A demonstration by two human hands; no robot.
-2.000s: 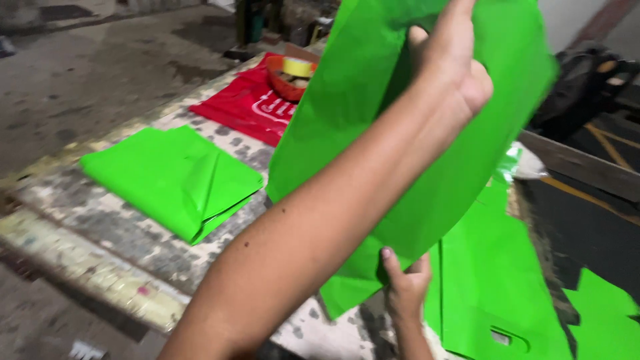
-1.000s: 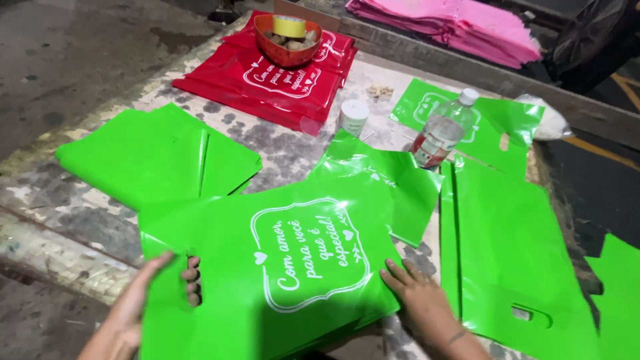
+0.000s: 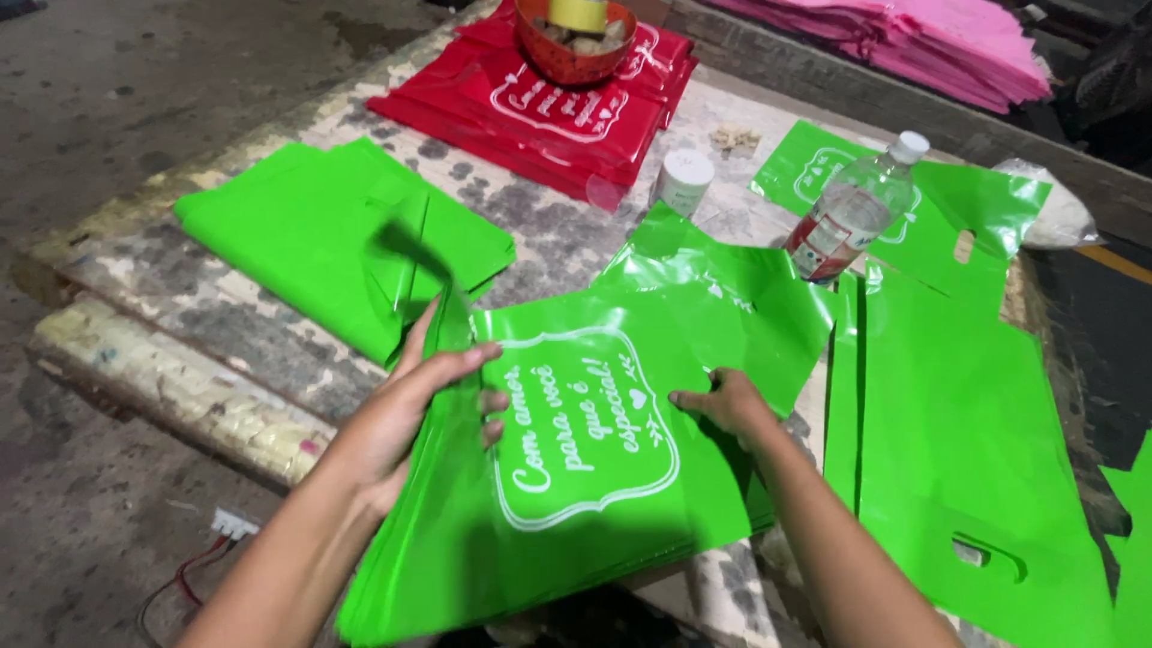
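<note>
A stack of printed green plastic bags [image 3: 585, 432] lies at the near edge of the table, white lettering and a frame on its top bag. My left hand [image 3: 423, 405] grips the left side of the stack, thumb on top, and the bags there bend upward. On the right side, my right hand [image 3: 729, 405] holds the edge, its fingers partly hidden. Beyond it is a crumpled green bag [image 3: 756, 315]. A folded green pile [image 3: 306, 234] lies to the left, and unprinted green bags with a cut handle hole [image 3: 972, 432] lie to the right.
Behind are red printed bags [image 3: 540, 117] under an orange bowl [image 3: 576, 54] with a yellow tape roll [image 3: 578, 14]. A white jar [image 3: 684, 183], a clear bottle [image 3: 855, 207] and another printed green bag [image 3: 954, 216] stand or lie nearby. Pink bags [image 3: 900, 40] are beyond the table's ledge.
Two seconds ago a green bag was held up in front of the view; one second ago the stack lay flat between my hands. Now its left side is bent up in my left hand.
</note>
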